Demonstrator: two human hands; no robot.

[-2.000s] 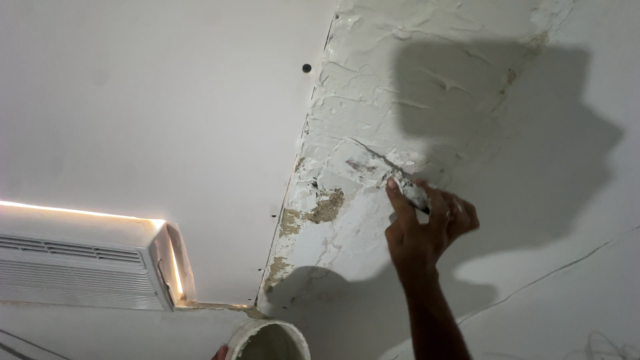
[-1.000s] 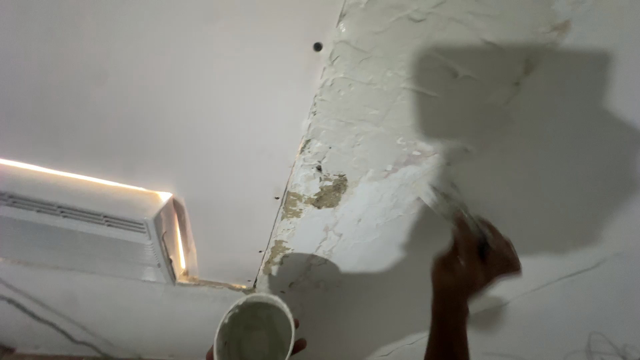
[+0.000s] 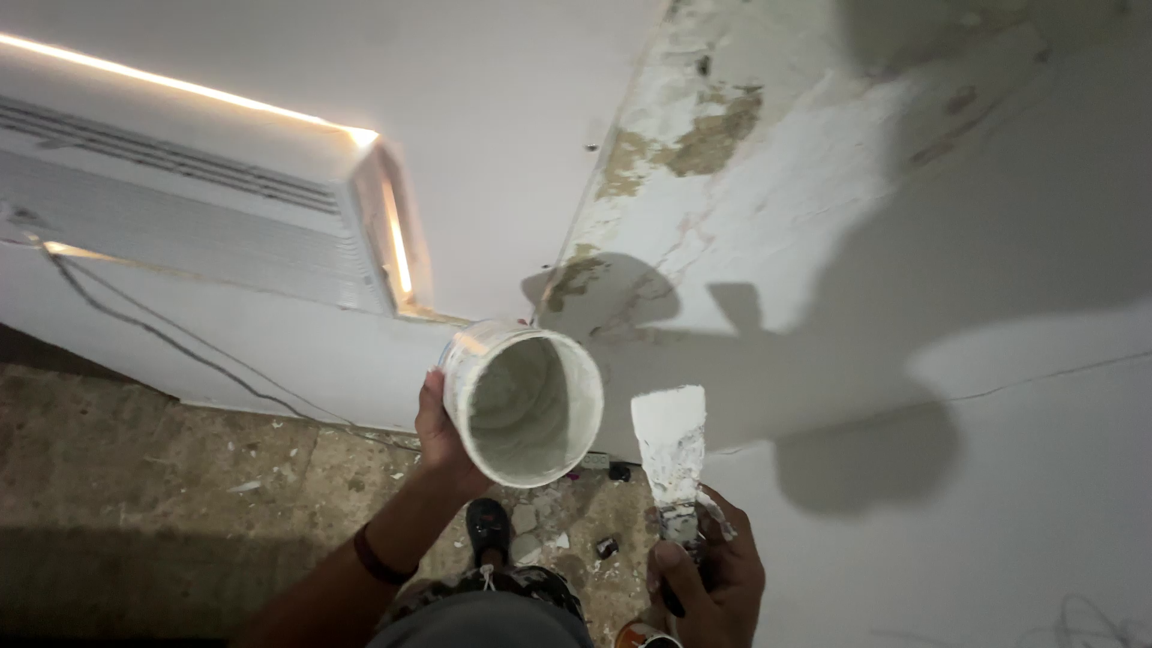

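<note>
My left hand (image 3: 443, 436) grips the side of a white plastic bucket (image 3: 585, 396), its open mouth facing me and wet greyish compound coating the inside. Just right of the bucket, my right hand (image 3: 711, 576) holds a putty knife (image 3: 669, 441) by its handle, blade up and covered with white compound. The blade is apart from both bucket and wall. Beyond them, a plaster wall (image 3: 783, 189) shows smeared filler and bare brownish patches (image 3: 715, 135) beside a straight panel edge.
A white air conditioner (image 3: 180, 198) with light glowing around it is at the left, cables (image 3: 180, 346) hanging below. Debris lies on the floor (image 3: 270, 486) around my shoe (image 3: 488, 526). A socket strip (image 3: 596, 461) and an open can (image 3: 646, 637) are lower down.
My right hand has come down from the wall with the putty knife, now beside the bucket. The bucket and my left hand show more fully. The view has tilted down to the floor.
</note>
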